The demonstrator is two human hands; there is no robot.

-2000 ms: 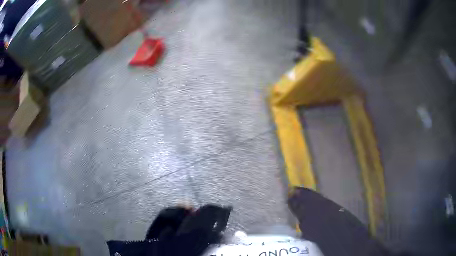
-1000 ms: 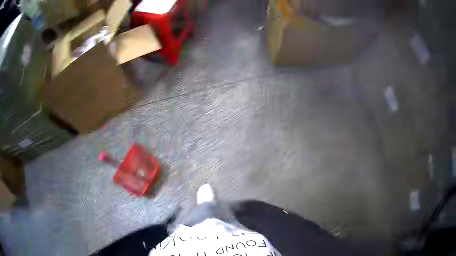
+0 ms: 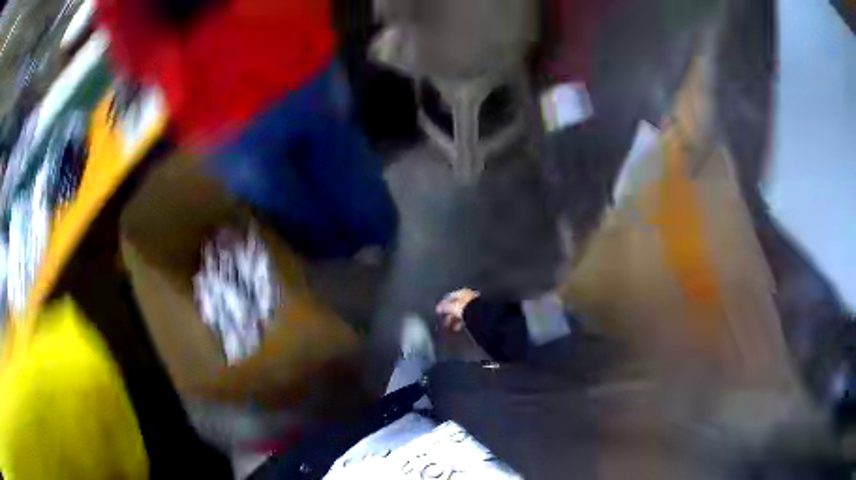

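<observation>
The view is strongly blurred. My right hand [image 3: 458,307], in a dark sleeve, is at the lower middle, in front of my body. Its fingers are too blurred to read, and no held thing can be made out. My left hand is not in view. An open brown carton [image 3: 169,323] is at the left, with a heap of small white and dark parts [image 3: 237,291] inside. A large brown carton with orange tape [image 3: 690,234] is at the right. The hand appears apart from both cartons.
A person in a red top [image 3: 225,66] and blue trousers is at the upper left, beside the open carton. A bench edge with orange tape [image 3: 89,187] runs down the left. A yellow shape [image 3: 70,398] is at the lower left. A grey-beige seat or stool [image 3: 460,56] stands ahead.
The view has moved from open floor to a spot between cartons beside the bench. The red items on the floor have left the view. A person and my right hand have come into view.
</observation>
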